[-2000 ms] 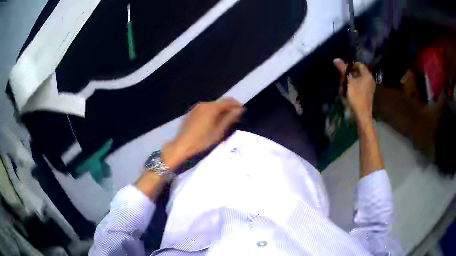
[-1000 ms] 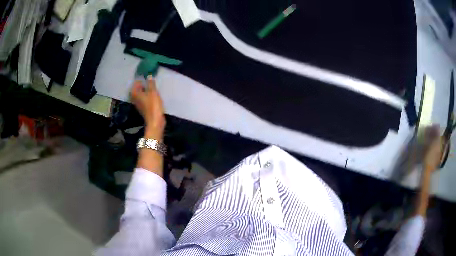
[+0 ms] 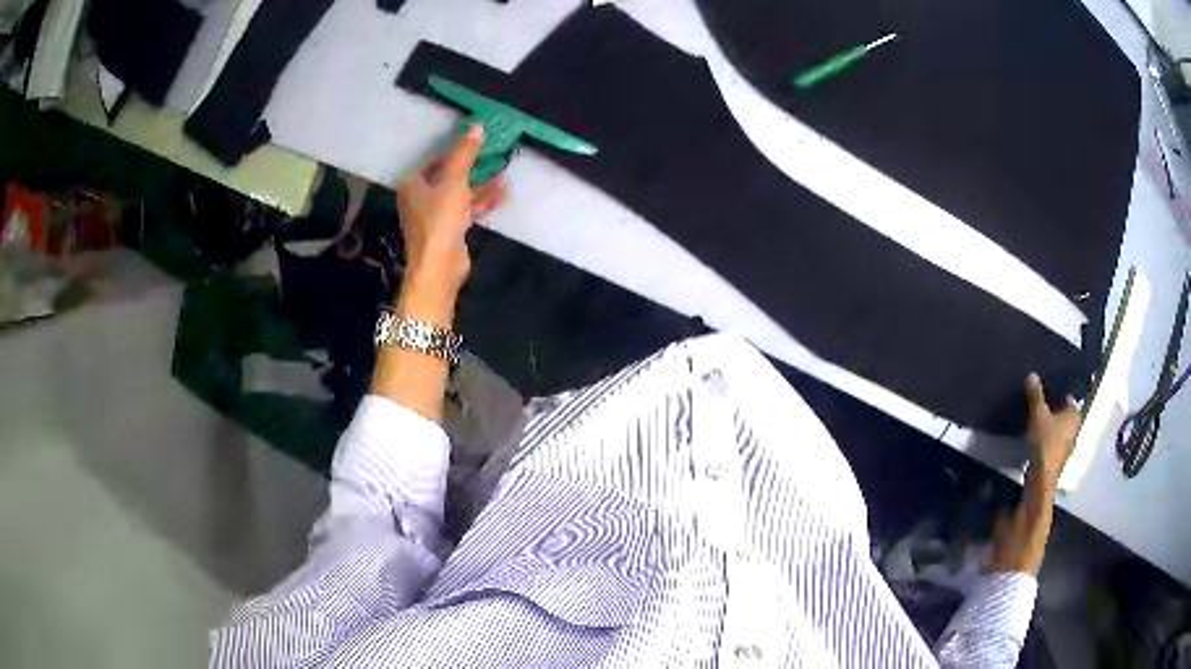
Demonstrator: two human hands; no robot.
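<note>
A long dark cloth panel [image 3: 810,242] lies across the light cutting table. My left hand [image 3: 444,203], with a metal watch at the wrist, grips the short grips of a green clamp [image 3: 503,128]; its wide jaw lies over the panel's left end. My right hand [image 3: 1049,425] is at the panel's right end, thumb on the cloth, other fingers partly hidden at the edge. A second dark panel [image 3: 967,118] lies beyond, with a green-handled awl [image 3: 836,65] on it.
Black shears [image 3: 1149,425] lie at the right beside a narrow pale strip [image 3: 1108,379]. Dark offcuts [image 3: 248,85] lie at the upper left. Scraps hang below the table's front edge [image 3: 601,281]. Red items [image 3: 65,222] show at the far left.
The view has swung round. My left hand has taken hold of the green clamp. The shears, earlier in my right hand, now lie on the table, and my right hand has moved to the panel's end.
</note>
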